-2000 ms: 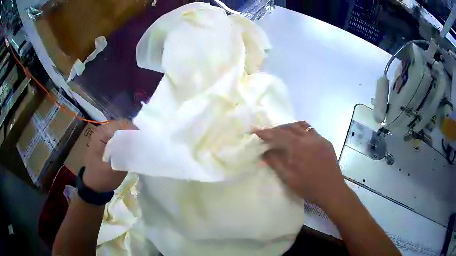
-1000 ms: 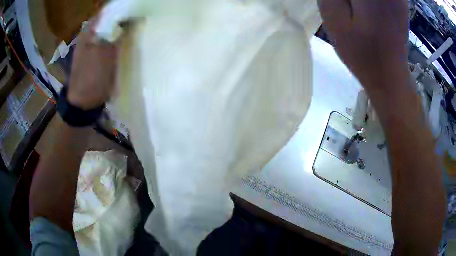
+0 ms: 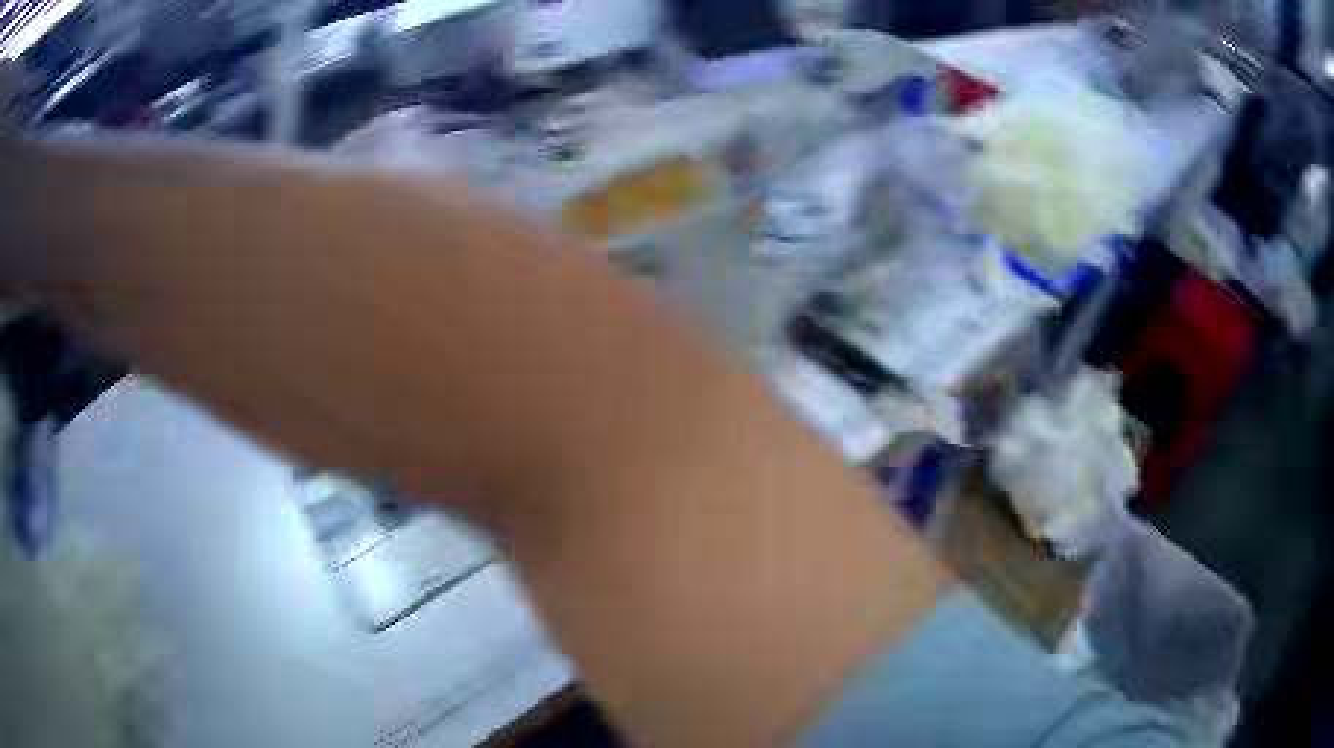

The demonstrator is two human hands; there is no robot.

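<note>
The frame is strongly blurred. My bare right arm crosses it from the pale blue sleeve at the bottom right to the left edge, where the picture cuts it off; my right hand cannot be made out. My left hand is not in view. A blurred pale cream patch, probably the garment piece [image 3: 95, 643], shows at the lower left over the white table [image 3: 220, 512]. The sewing machine's plate area [image 3: 402, 563] shows just below my forearm. The arm hides much of the machine.
Cream pieces [image 3: 1061, 176] lie in a blue-edged tray at the upper right. A crumpled whitish cloth bundle [image 3: 1068, 460] sits over a brown carton [image 3: 1010, 563] at the right. A red stool-like object [image 3: 1200, 365] and a pale grey bin [image 3: 1170, 607] stand beyond.
The view has swung to the right. The large cream garment has left the middle of the view, and my left hand is gone from it. My right arm now stretches across to the left edge.
</note>
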